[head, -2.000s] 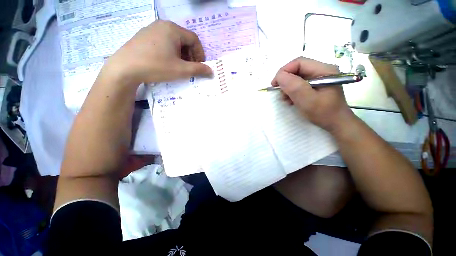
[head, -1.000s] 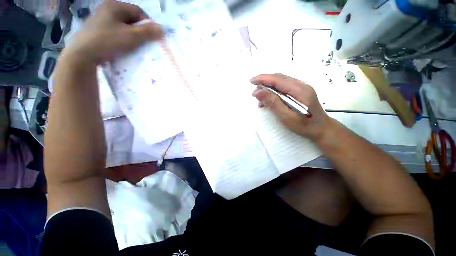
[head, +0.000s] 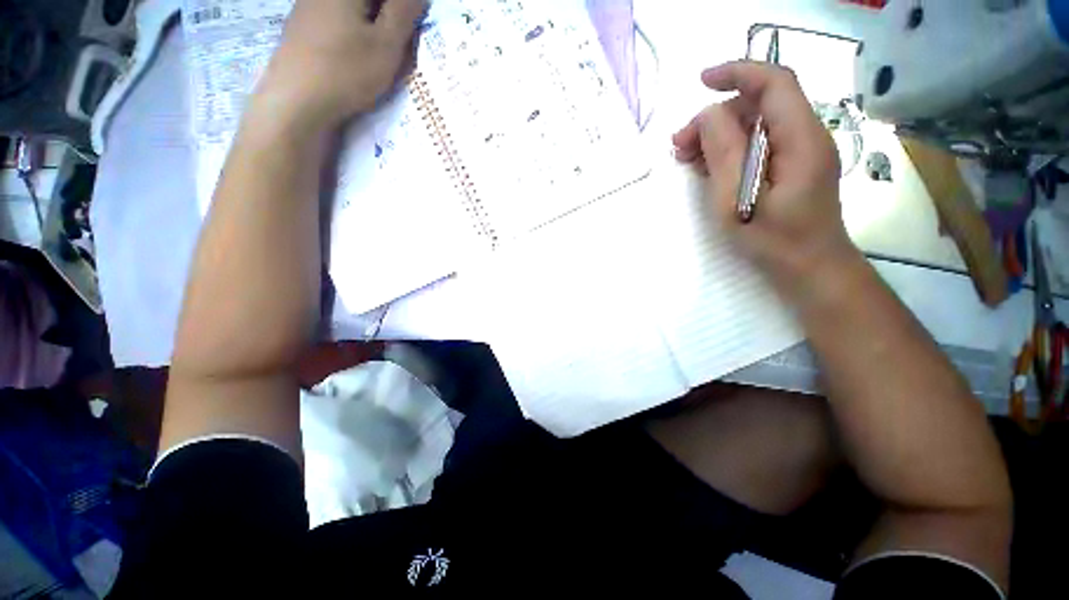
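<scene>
The open spiral notebook (head: 533,117) lies tilted, with blue handwriting on its pages and a copper-orange coil. My left hand (head: 358,53) is at its upper left page, partly cut off by the top edge; its fingertips are hidden, so a grip cannot be told. My right hand (head: 780,158) holds the silver pen (head: 754,176) almost upright among its fingers, raised off the writing. The lined paper (head: 610,340) lies below and right of the notebook, creased, its lower corner overhanging the table edge.
Printed forms (head: 235,59) lie at upper left. A pink-lilac sheet (head: 614,29) shows behind the notebook. The sewing machine (head: 961,59) is at upper right, with a tan strip (head: 955,223) and orange-red scissors (head: 1037,363) below. A crumpled white cloth or bag (head: 375,440) is below the table.
The notebook has shifted and turned, now covering most of the pink sheet. My left hand moved up. My right hand moved up and right, and the pen swung from nearly level to nearly upright.
</scene>
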